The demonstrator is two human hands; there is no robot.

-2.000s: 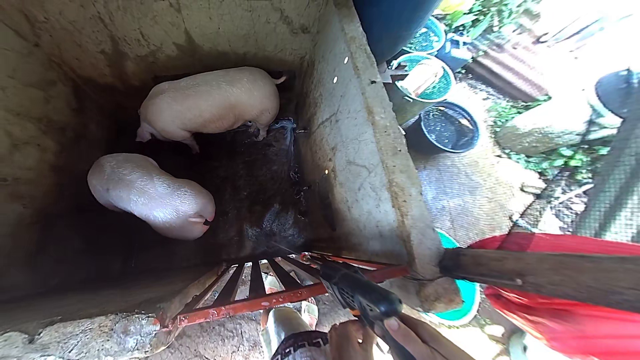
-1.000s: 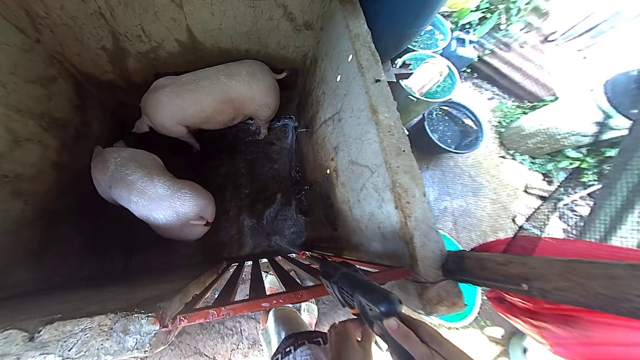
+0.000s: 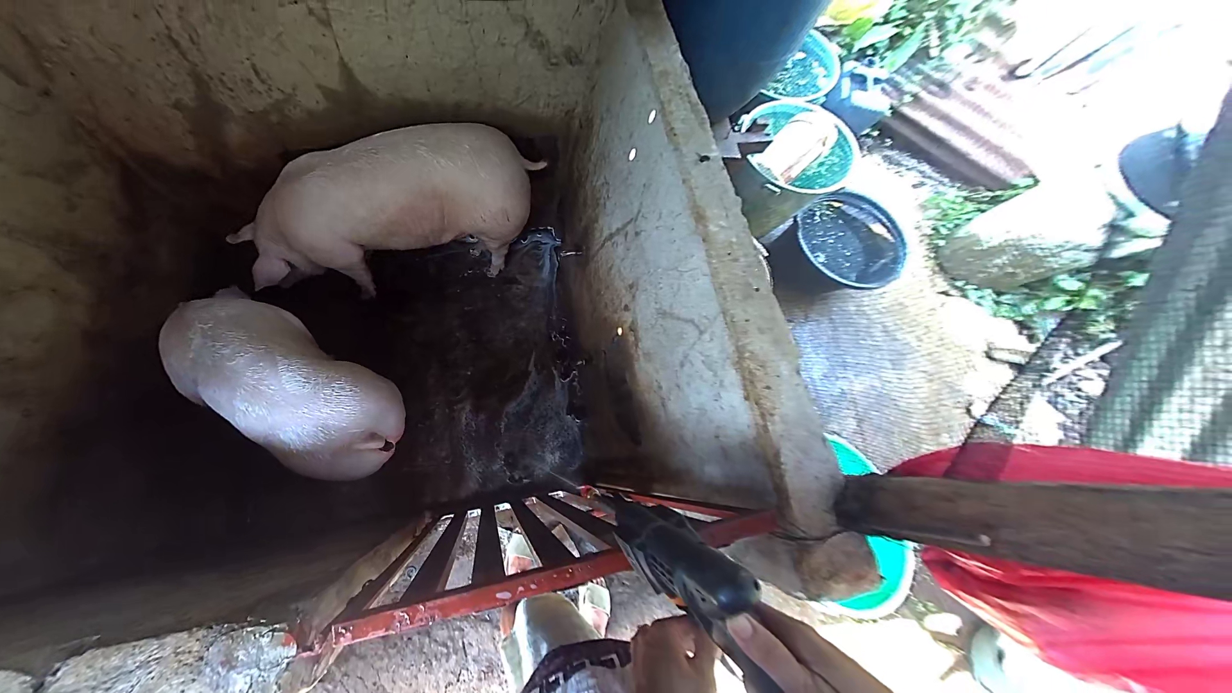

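Observation:
My right hand (image 3: pixel 794 650) is closed around the grip of a black spray gun (image 3: pixel 688 568), which points over the red metal gate (image 3: pixel 481 595) into the pen. Close beside it on the left is my left hand (image 3: pixel 674 650), fingers curled; whether it holds part of the gun or its hose cannot be told. A thin jet seems to leave the nozzle toward the wet dark floor (image 3: pixel 500 385). One pale pig (image 3: pixel 404 188) stands near the back wall. Another pig (image 3: pixel 284 385), wet and shiny, is lower left with its rump toward the gate.
A concrete wall (image 3: pixel 712 241) bounds the pen on the right. Beyond it stand a large blue drum (image 3: pixel 736 48), a dark water bucket (image 3: pixel 852 241) and green-rimmed tubs (image 3: pixel 837 178). A wooden beam (image 3: pixel 1039 529) crosses in front of red cloth (image 3: pixel 1088 616) at lower right.
The lower-left pig has shifted slightly, its head end now nearer the other pig. The upper pig's head has come into clearer view. Both hands and the spray gun stay in about the same place.

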